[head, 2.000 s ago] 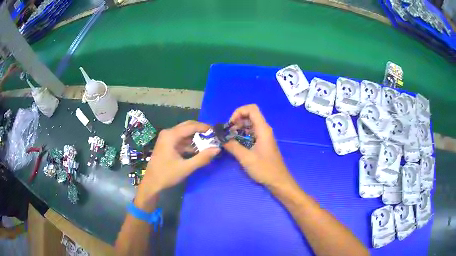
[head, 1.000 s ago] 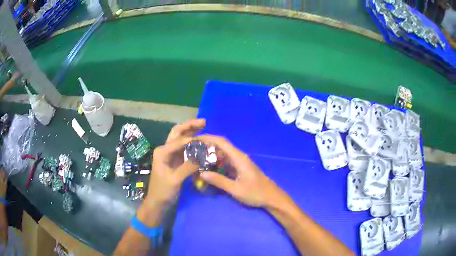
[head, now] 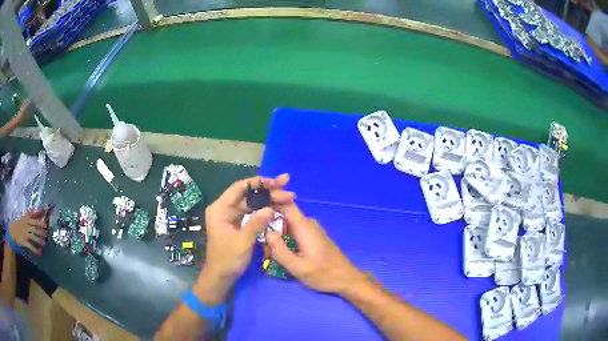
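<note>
My left hand [head: 230,230], with a blue band at the wrist, holds a small black part [head: 258,197] upright between thumb and fingers. Just below it is a white insert [head: 272,225] gripped by the fingertips of both hands. A green circuit board [head: 279,265] with a yellow block hangs below the insert, partly hidden by my right hand [head: 310,256]. Whether the black part touches the insert is hidden by the fingers. Both hands are over the left part of the blue sheet [head: 360,266].
White socket housings [head: 441,196] lie piled at right. Circuit board clusters [head: 180,190] lie at left, with a squeeze bottle [head: 132,153] behind them. Another person's hand [head: 30,232] is at far left, near a plastic bag [head: 23,176]. A green belt [head: 320,73] runs beyond the sheet.
The black part is raised and turned upright above the white insert; the board now shows below my hands. Another person's hand has come in at far left. The unit on the belt has moved right.
</note>
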